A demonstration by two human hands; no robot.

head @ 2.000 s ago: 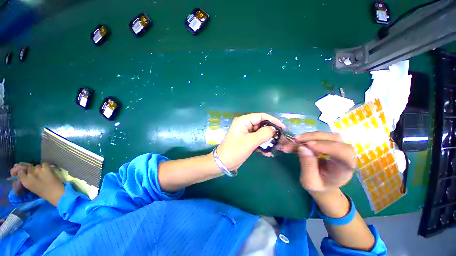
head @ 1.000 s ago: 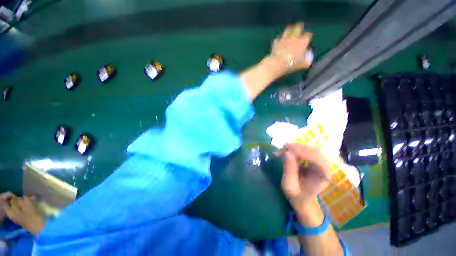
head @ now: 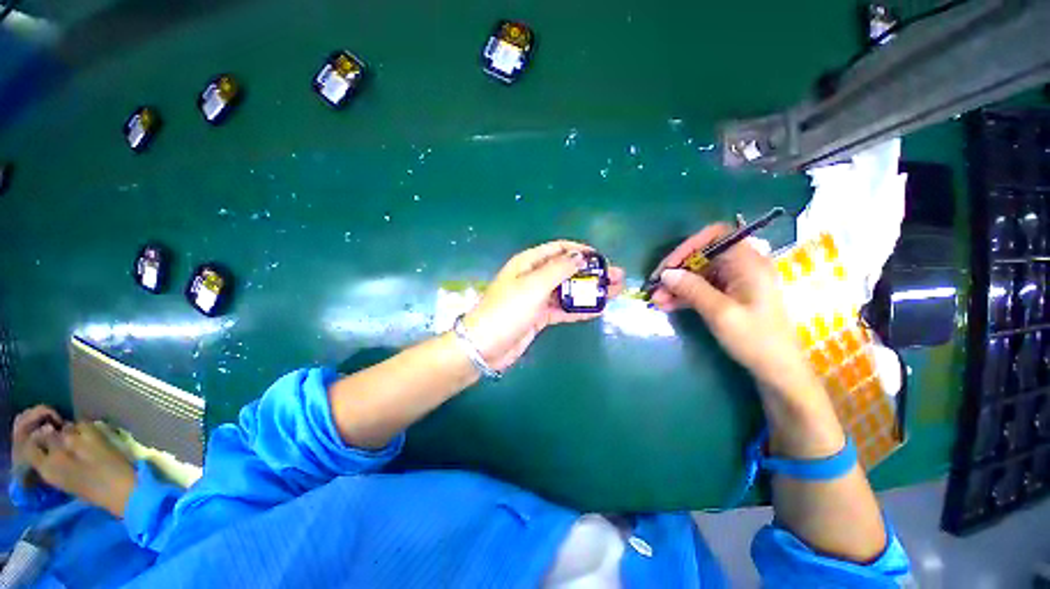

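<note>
My left hand [head: 520,301] holds a black rounded device unit [head: 585,284] by its edges, its open inside with a white label facing up. My right hand [head: 728,296] holds dark tweezers [head: 722,245] with a yellow marking, like a pen, just right of the unit. The tweezer tips point down-left near the bench and do not touch the unit. A sheet with rows of orange pieces [head: 838,345] lies right of my right hand, partly hidden by my forearm.
Several units [head: 341,79] lie spaced along the green bench [head: 380,173]. A metal post [head: 898,98] stands upper right by white paper [head: 858,207]. A black box [head: 925,276] and blister tray [head: 1013,322] lie right. At left, another person's hands [head: 81,454] are by a ribbed pad [head: 138,397].
My left hand has come back from beside the post to the middle, now with a unit in it. My right hand has turned, and the tweezers now show clearly.
</note>
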